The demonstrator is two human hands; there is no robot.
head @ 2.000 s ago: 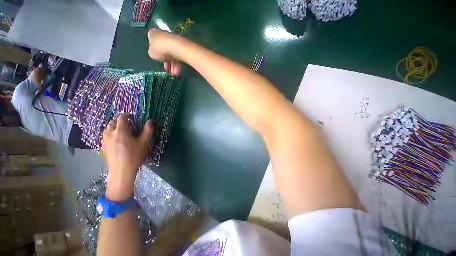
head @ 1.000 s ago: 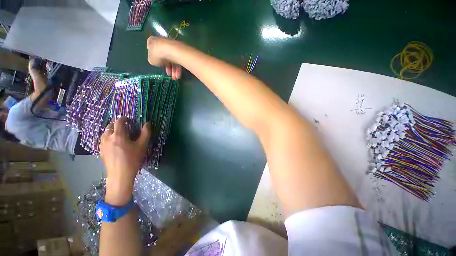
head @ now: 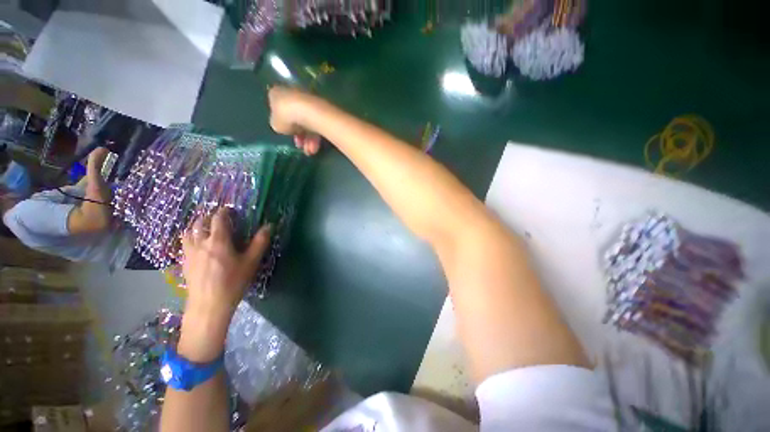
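A stack of wired PCB panels [head: 160, 198], with green edges and rows of coloured wires with pale ends, lies fanned at the left of the green table. My left hand [head: 221, 253], with a blue watch on the wrist, lies over the near side of the stack, its fingers bent onto the wires and its thumb apart. My right hand [head: 293, 118] is at the far right corner of the stack with its fingers curled. Its palm side is hidden, so any grip or contact there cannot be told. The picture is blurred.
A loose lead bundle [head: 675, 283] lies on the white board [head: 540, 181] at right. Yellow rubber bands [head: 680, 145] and tied lead bundles [head: 549, 52] are beyond. Clear plastic bags [head: 270, 342] lie near me. Another person's arm [head: 91, 198] is at far left.
The whole view has shifted, so most things sit lower and more of the table's far side shows. Both hands stay at the stack. The other person's arm has changed position.
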